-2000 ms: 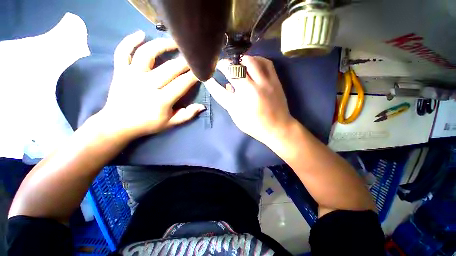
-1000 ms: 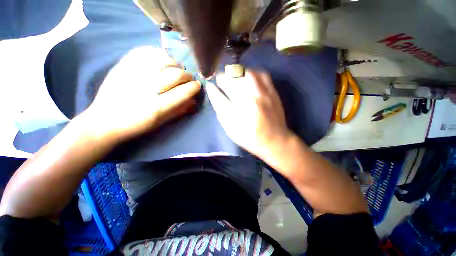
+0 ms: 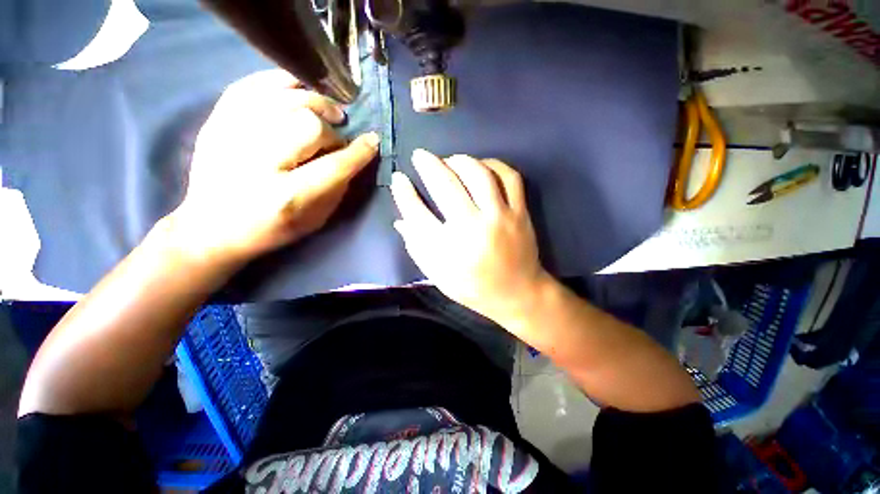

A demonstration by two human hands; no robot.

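Note:
A large navy-grey garment panel (image 3: pixel 589 135) lies spread over the white machine table. A narrow dark pocket opening (image 3: pixel 388 121) runs in it, in line with the presser foot area (image 3: pixel 372 43) under the machine head. My left hand (image 3: pixel 275 164) lies on the cloth left of the opening, its fingers bent and a fingertip at the opening's edge; whether it pinches cloth is not clear. My right hand (image 3: pixel 468 227) lies flat on the panel right of the opening's lower end, fingers a little apart, holding nothing. The needle tip cannot be made out.
A brass-coloured knurled knob (image 3: pixel 433 93) hangs above the cloth. Yellow-orange scissors handles (image 3: pixel 699 152) lie by the panel's right edge, with green-yellow snips (image 3: pixel 783 183) and a small black looped item (image 3: pixel 849 171) further right. Blue crates (image 3: pixel 224 371) stand below the table.
The panel now spreads further left, and the opening shows between my hands. My right hand has moved down, away from the machine head. The camera view has shifted.

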